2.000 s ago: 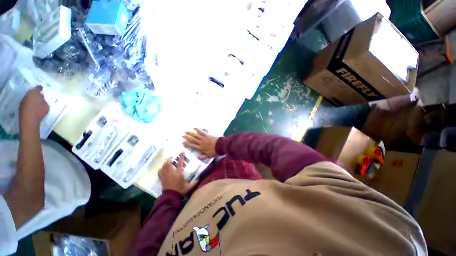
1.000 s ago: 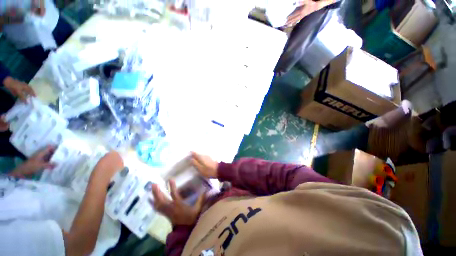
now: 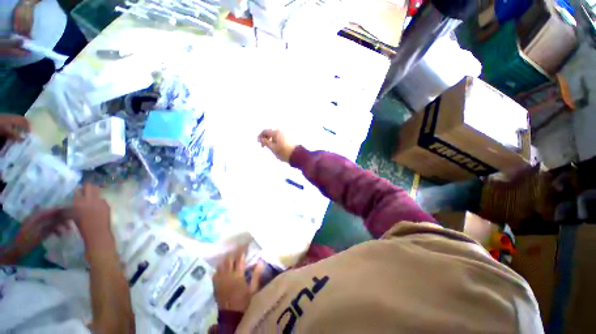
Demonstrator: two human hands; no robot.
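My left hand point(image 3: 231, 286) is low in the picture at the near table edge. Its fingers lie on a pale open box point(image 3: 240, 245), partly hidden by the hand and blurred. My right hand point(image 3: 277, 143) is stretched out over the glaring white area of the table, fingers bent together; whether it holds anything is unclear. White inserts with recesses and black bars point(image 3: 175, 280) lie in overlapping rows left of my left hand. Pale-blue crinkled sachets point(image 3: 204, 220) lie just beyond it.
A grey heap of shiny bags point(image 3: 153, 166) bears a blue box point(image 3: 166, 128) and a white tray point(image 3: 97, 143). Other people's hands point(image 3: 91, 212) work at the left. Dark bars lie in the glare near the right table edge. A FIREFLY carton point(image 3: 457, 130) stands on the floor at right.
My right hand has left the open box and reached forward over the white area. My left hand stays by the box. The neighbour's hand has moved left, away from the inserts.
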